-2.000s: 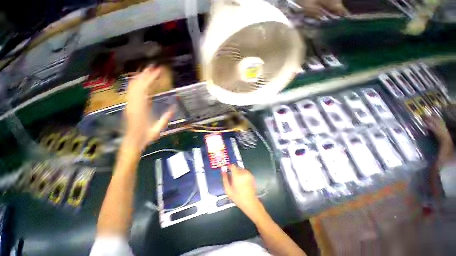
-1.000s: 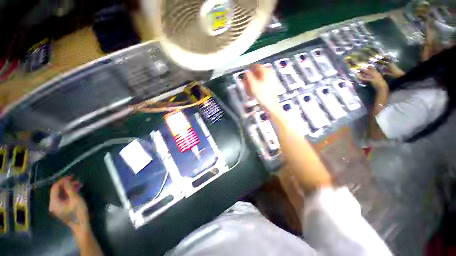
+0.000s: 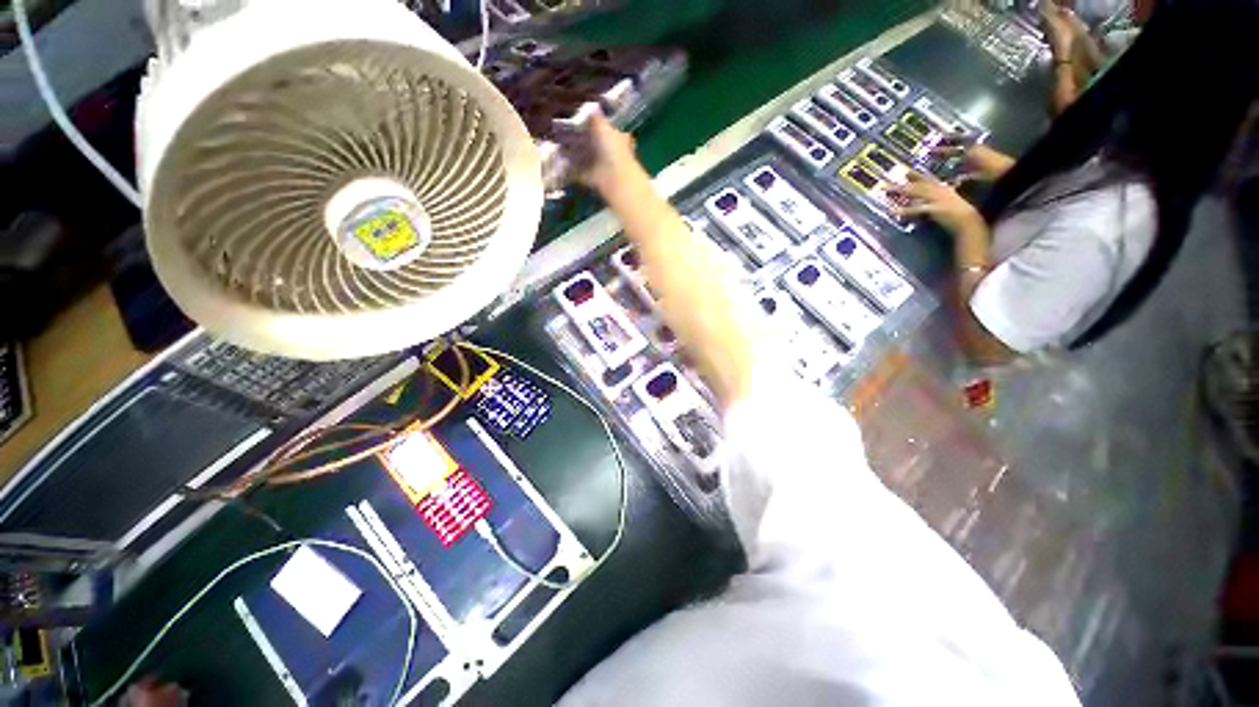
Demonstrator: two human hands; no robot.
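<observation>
My right hand (image 3: 603, 155) reaches far forward past the fan to a dark tray (image 3: 660, 66) holding phones. A small white piece shows at its fingertips; I cannot tell whether it is gripped. My left hand (image 3: 155, 693) is small, blurred and cut by the bottom left edge. A red-keypad phone (image 3: 438, 486) lies face up on the blue test fixture (image 3: 532, 532), with a white cable (image 3: 511, 557) at its lower end. A white card (image 3: 316, 591) lies on the left blue panel. A clear tray (image 3: 686, 486) of white-backed phones lies under my right arm.
A round cream fan (image 3: 338, 207) stands close at upper left. Orange-brown leads (image 3: 311, 449) and a black-keypad phone (image 3: 511, 403) lie behind the fixture. Another person (image 3: 1070, 263) at the right handles yellow-framed phones (image 3: 873, 173) in a tray. A carton (image 3: 898, 394) stands beside the bench.
My right hand has moved from the near tray of white-backed phones to the far dark tray. My left hand has dropped to the bottom left edge. The view has shifted right.
</observation>
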